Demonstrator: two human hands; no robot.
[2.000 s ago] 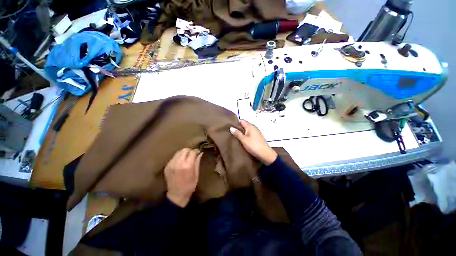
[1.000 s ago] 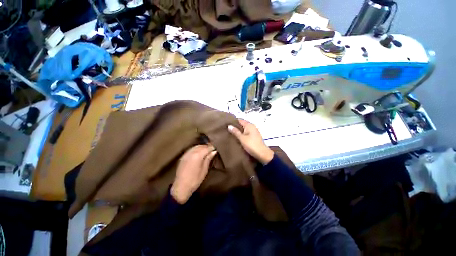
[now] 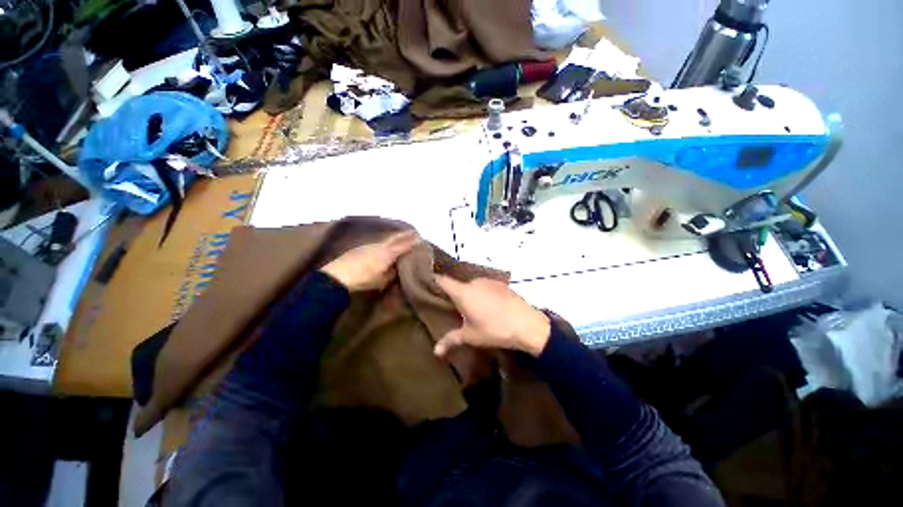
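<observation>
The brown fabric panel (image 3: 248, 272) lies over the table's front edge and hangs toward my lap, with a raised fold between my hands. My left hand (image 3: 370, 263) holds the cloth at the upper part of the fold; its fingertips are partly hidden in the cloth. My right hand (image 3: 490, 315) is on the right side of the fold, thumb low and fingers against the cloth. A lighter olive-brown piece (image 3: 396, 356) shows below the fold. The industrial sewing machine (image 3: 644, 149) stands to the right, and no cloth is under its needle area.
Black-handled snips (image 3: 594, 211) lie under the machine arm. A blue plastic bag (image 3: 149, 149) and brown cardboard (image 3: 213, 213) are at the left. Fabric scraps (image 3: 366, 96) and piled brown cloth (image 3: 475, 35) lie behind. A metal flask (image 3: 723, 45) stands behind the machine.
My left hand has moved up and forward from the opening to the cloth's upper fold. My right hand has turned flatter and slightly lower. The fold now stands between them, showing the olive-brown piece.
</observation>
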